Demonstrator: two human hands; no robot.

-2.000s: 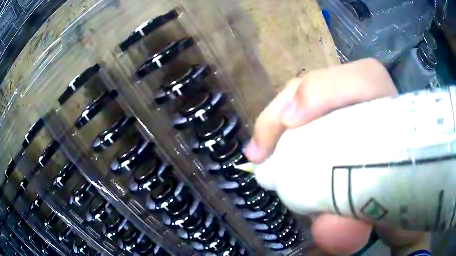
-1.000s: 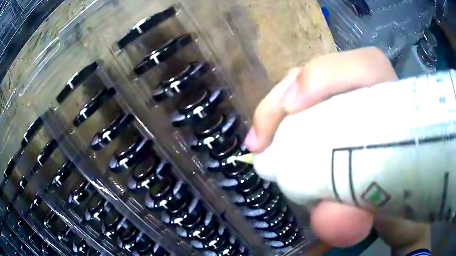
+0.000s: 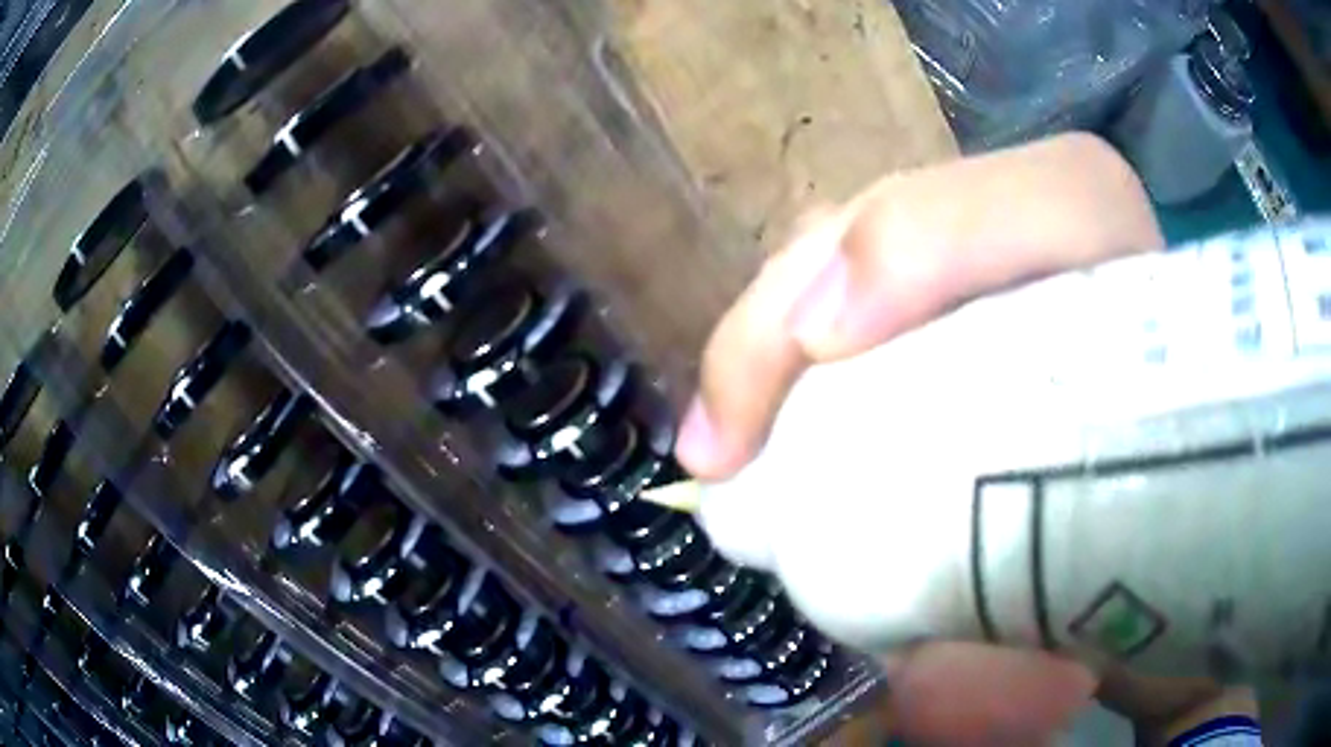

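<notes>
My right hand [image 3: 934, 248] is closed around a white squeeze bottle [image 3: 934, 438] with printed lines and a small green diamond. The bottle lies nearly level, its pale-yellow tip pointing left at the nearest row of glossy black flanged parts [image 3: 438, 285]. The tip overlaps the row in view; contact cannot be told. The parts lean and overlap in rows in a clear blister tray [image 3: 350, 423]. The hand and bottle hide what lies at the lower right. My left hand is not in view.
The tray rests on a tan, stained board [image 3: 788, 102]. Clear plastic lies behind the board at the top right. A grey-white object [image 3: 1175, 139] stands at the upper right by a green surface. Part of a wrist with a blue-and-white band [image 3: 1223, 730] shows at the bottom right.
The tray and its parts have shifted left in view. The bottle tip now points at a part further down the nearest row. My right hand still grips the bottle.
</notes>
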